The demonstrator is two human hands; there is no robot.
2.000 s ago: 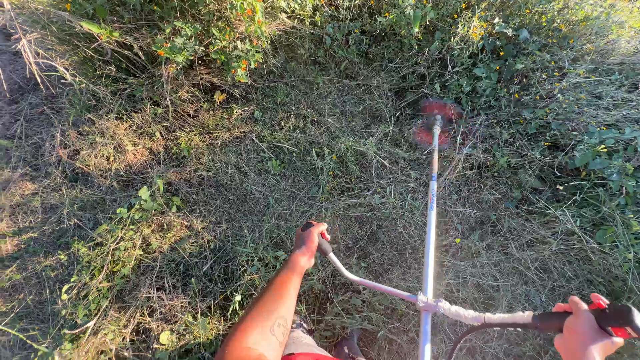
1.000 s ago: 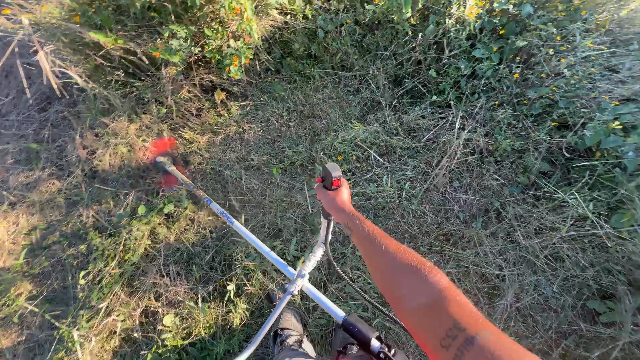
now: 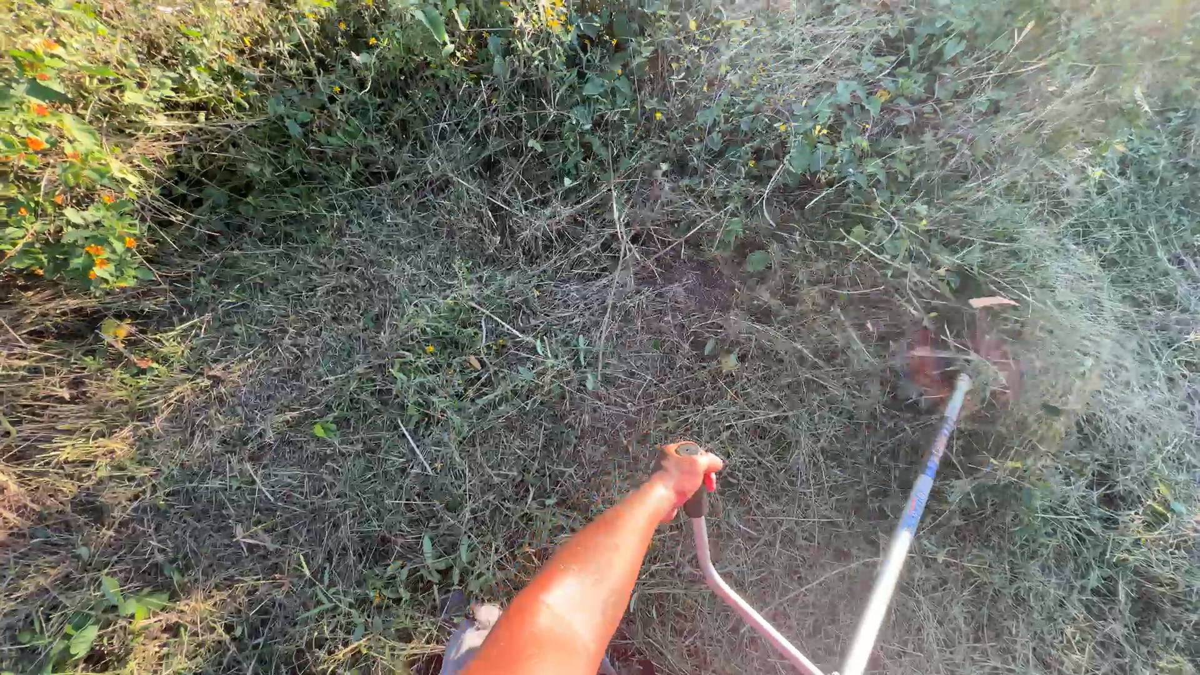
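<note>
My left hand is closed around the dark grip at the end of a brush cutter's handlebar. From the bottom edge the metal shaft runs up and right to the cutting head, a reddish spinning blur low over the grass at the right. Bits of cut plant hang around the head. My right hand is out of view, as is the far side of the handlebar.
Dense weeds with small yellow flowers stand along the top and right. A bush with orange flowers is at the upper left. Short and fallen grass covers the middle. Part of a foot shows at the bottom.
The cutting head has swung from the left side over to the right. My left hand has come into view on its grip, while my right hand, seen on the other grip, has left the view.
</note>
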